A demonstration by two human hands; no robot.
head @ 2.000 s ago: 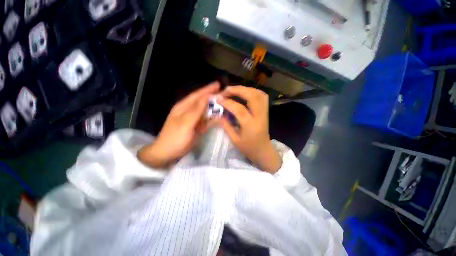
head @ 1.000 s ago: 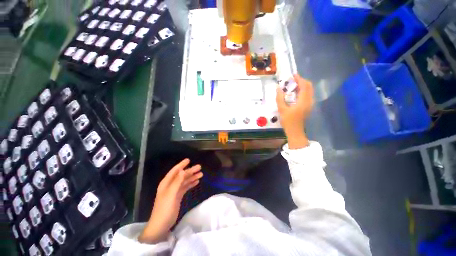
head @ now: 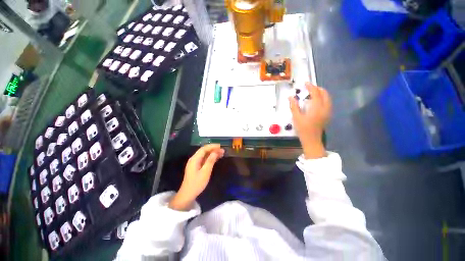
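My right hand (head: 312, 114) is at the right side of the white press base (head: 209, 114), with its fingertips closed on a small white housing (head: 304, 95) with dark spots. My left hand (head: 201, 171) is just in front of the base's front edge, fingers loosely apart, with nothing visible in it. The gold press head (head: 250, 38) stands over the left fixture nest (head: 247, 59) and hides its middle. The orange right fixture nest (head: 276, 70) shows a dark metal centre and no white housing.
Blister trays (head: 104, 201) of white housings lie on the green bench at left, with another stack (head: 155, 43) behind. A green stick (head: 217, 92), blue pen (head: 228, 97) and red button (head: 275, 129) are on the base. Blue crates (head: 408, 127) stand on the floor at right.
Since two seconds ago, my hands have parted and my right hand has gone to the base with a housing. In the last second my left hand moved nearer the base's front edge.
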